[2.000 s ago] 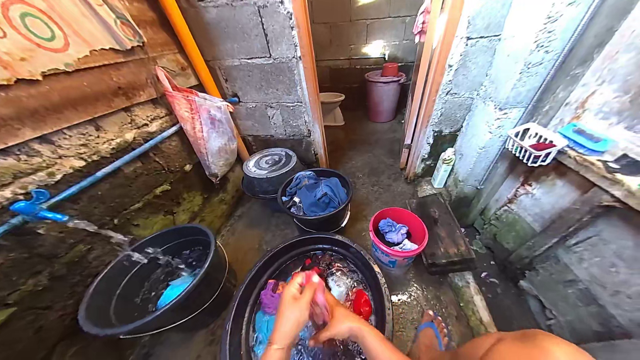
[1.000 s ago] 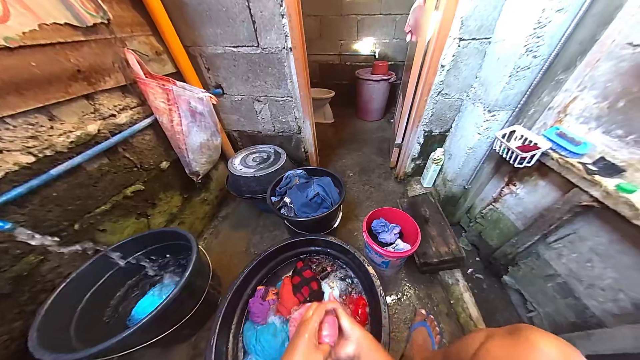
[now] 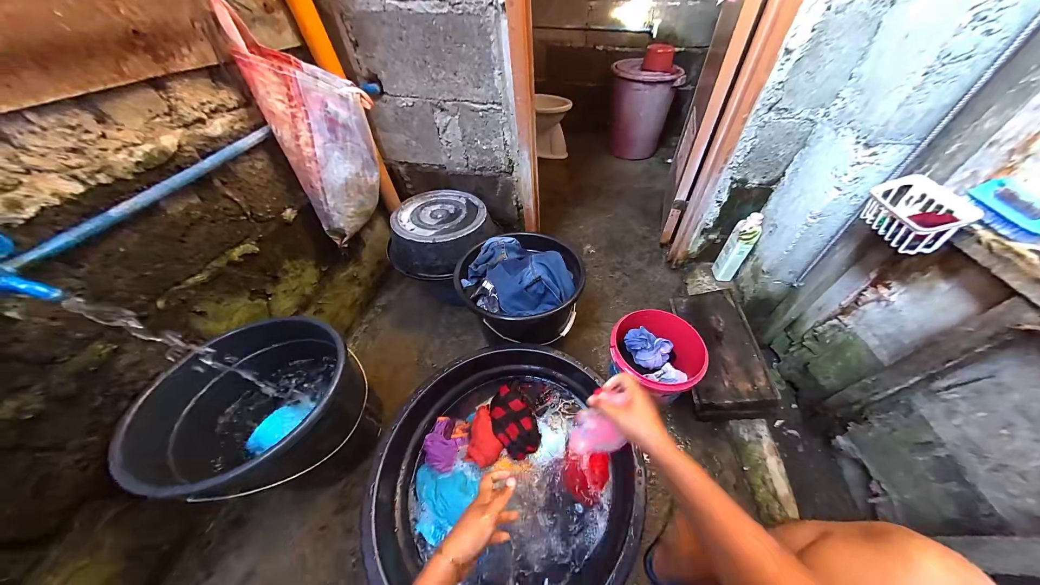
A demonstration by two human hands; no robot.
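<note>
A wide black basin (image 3: 386,455) holds water with wet clothes: a purple cloth (image 3: 441,445), a turquoise cloth (image 3: 445,496), a red-and-black checked cloth (image 3: 513,421) and a red cloth (image 3: 587,478). My left hand (image 3: 481,513) is over the water with its fingers apart and nothing in it. At the basin's right side, my right hand (image 3: 627,413) grips a pink cloth (image 3: 597,432), blurred, hanging above the red cloth. Just beyond that hand stands a pink bucket (image 3: 697,353) with a bluish cloth (image 3: 648,348) inside.
Water runs from a blue tap (image 3: 28,286) into a black tub (image 3: 134,443) at left. Behind the basin stand a black bucket (image 3: 520,325) of denim and a lidded tub (image 3: 439,218). A wooden board (image 3: 723,357), a bottle (image 3: 738,248) and a white basket (image 3: 918,215) are at right.
My hands were together over the basin, squeezing a pink cloth. Now they are apart, and my right hand has moved right with a pink cloth towards the pink bucket.
</note>
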